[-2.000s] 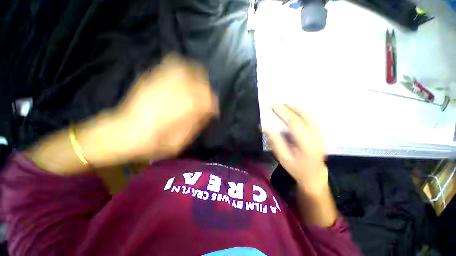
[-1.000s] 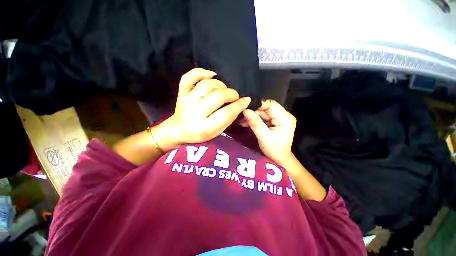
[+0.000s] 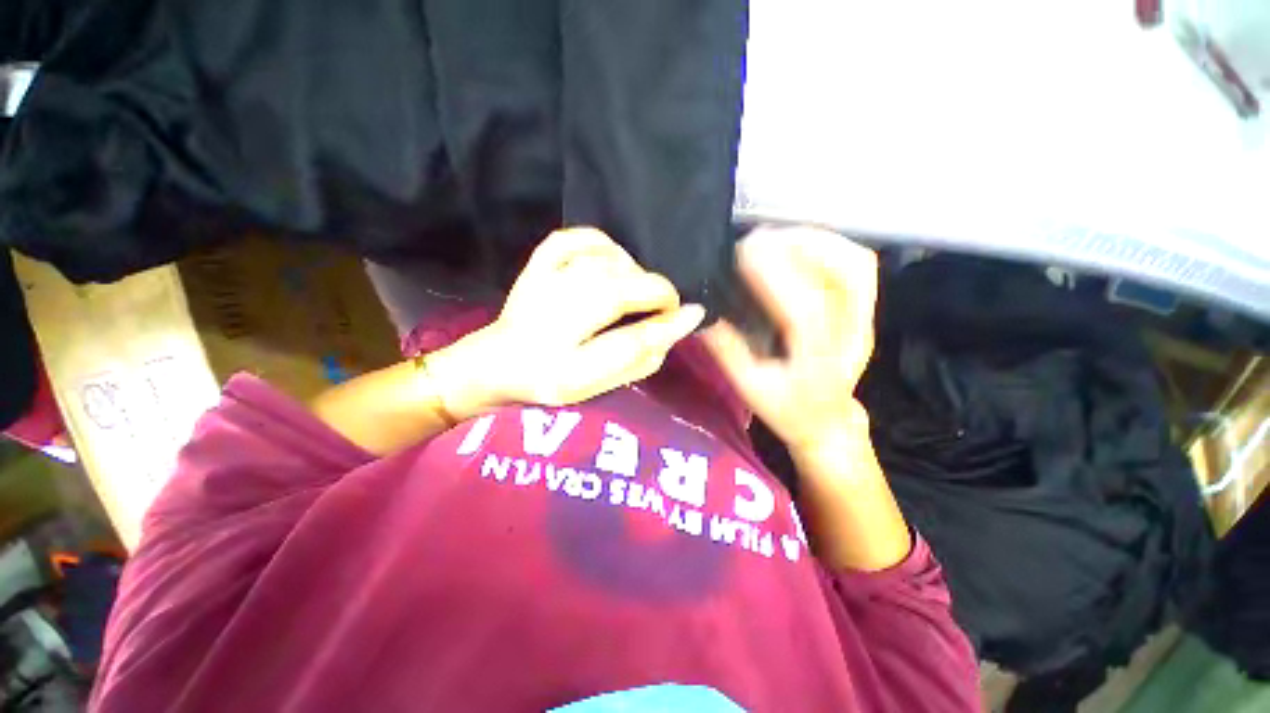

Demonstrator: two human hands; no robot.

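Observation:
The black garment hangs over the left side of the table and down towards my lap. Its narrow end lies between my two hands, close in front of my chest. My left hand is shut on the black garment, pinching its edge between thumb and fingers. My right hand is at the right side of the same edge, blurred, with black cloth at its fingers. How firmly it grips is hard to tell.
The white table is at the upper right, with a measuring tape strip along its front edge. Part of a red-handled tool and snips lie at its far right. More black cloth lies below right. Cardboard is below left.
From apart and blurred, my hands have come together at the cloth edge before my chest. Since one second ago, my right hand has moved slightly right and up. The view has shifted too.

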